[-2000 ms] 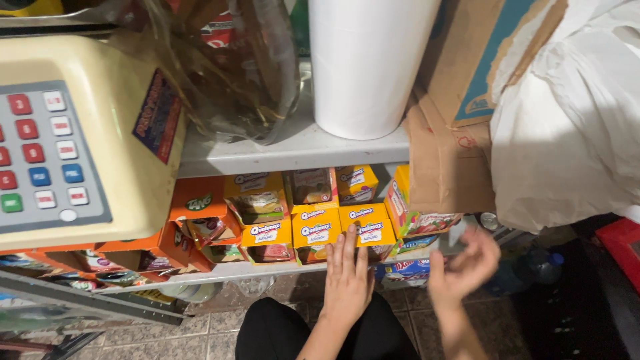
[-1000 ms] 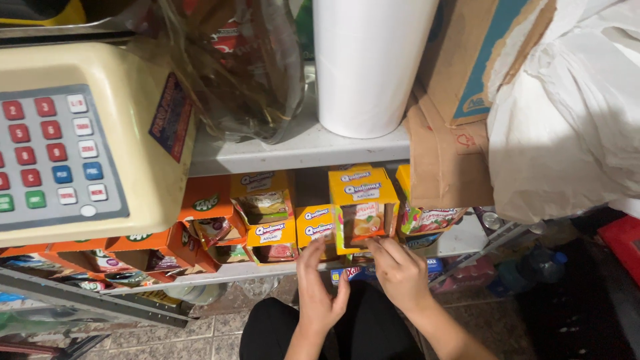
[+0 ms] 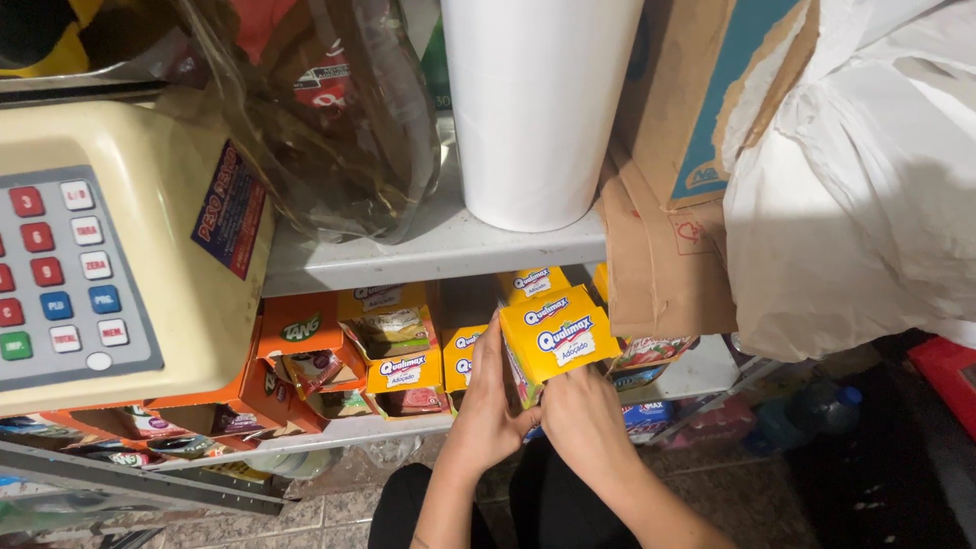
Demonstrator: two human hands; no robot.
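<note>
A yellow Qualimax drink-mix display box (image 3: 563,335) is tilted in front of the lower shelf. My left hand (image 3: 488,404) lies along its left side, fingers up against the cardboard. At the box's lower front, my right hand (image 3: 583,412) has its fingers tucked in under the yellow top panel, so the fingertips are hidden and I cannot tell whether they grip a sachet. Other yellow Qualimax boxes (image 3: 402,371) stand stacked to the left with sachets showing in their open fronts. Beside them are orange Tang boxes (image 3: 301,328).
Above is a grey metal shelf (image 3: 435,259) holding a cream scale (image 3: 183,137) with a keypad, a clear plastic bag (image 3: 335,152), a white roll (image 3: 541,107) and a cardboard box (image 3: 679,99). Brown paper (image 3: 663,274) and a white plastic bag (image 3: 854,206) overhang at right.
Two seconds ago my left hand rested on the boxes and my right was apart from them. A yellow box then came up and forward between both hands; my right hand has since moved under its top panel.
</note>
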